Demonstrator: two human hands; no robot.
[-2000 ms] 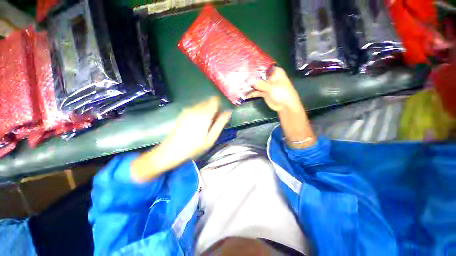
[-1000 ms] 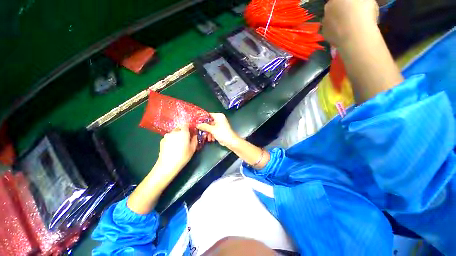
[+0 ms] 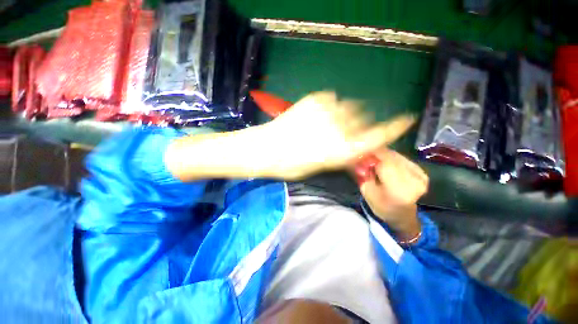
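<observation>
A red bubble bag [image 3: 270,102] lies mostly hidden under my left hand; one pointed corner shows at its left, and a bit of red shows at my right fingers. My left hand [image 3: 329,136] is blurred and lies across the bag, its fingers pointing right; whether it grips is unclear. My right hand [image 3: 398,185] is closed on the red bag's near right end, close to the worktop's front edge. What is inside the bag is hidden.
Printed pouches [image 3: 179,57] are stacked at left, beside a pile of red bubble bags [image 3: 89,60]. More printed pouches [image 3: 461,104] lie at right, beside red bags [image 3: 567,126]. A pale guide rail [image 3: 348,33] runs behind. Yellow material [image 3: 550,275] is at lower right.
The view has turned and levelled. My left hand has moved from the bag's near end across the top of it, covering most of it. The other arm at upper right is out of view.
</observation>
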